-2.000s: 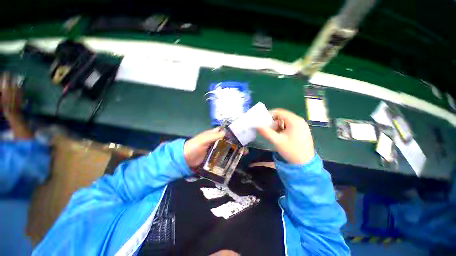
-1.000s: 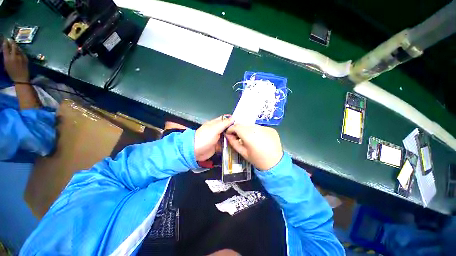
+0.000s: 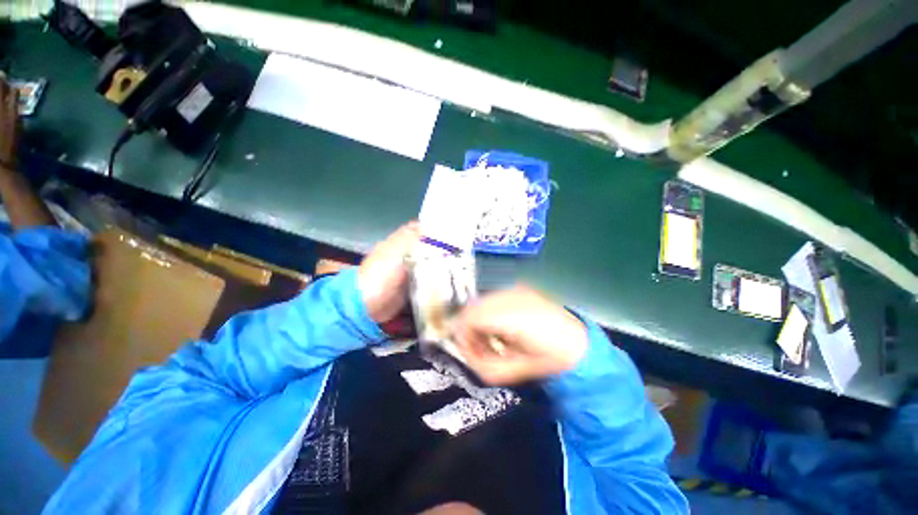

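Observation:
A phone body (image 3: 431, 302) is held above my lap, blurred, with a white card or battery-like piece (image 3: 448, 209) standing out from its far end. My left hand (image 3: 388, 274) grips the phone body along its left side. My right hand (image 3: 513, 334) is over the phone's near end, fingers bent together and blurred; whether they hold something cannot be seen. A blue bin (image 3: 536, 216) with a tangled heap of thin white strips (image 3: 503, 201) lies just beyond, partly behind the white piece.
On the bench (image 3: 589, 251), several open phones (image 3: 681, 229) lie at right, some on a white sheet (image 3: 840, 354). A white paper (image 3: 347, 106) and a black unit (image 3: 181, 96) lie at left. A metal post (image 3: 730, 111) stands beyond. Another person's arm (image 3: 40, 267) is far left.
My right hand has moved from the phone's far end down to its near end. The white piece now stands upright at the far end. The view has shifted slightly.

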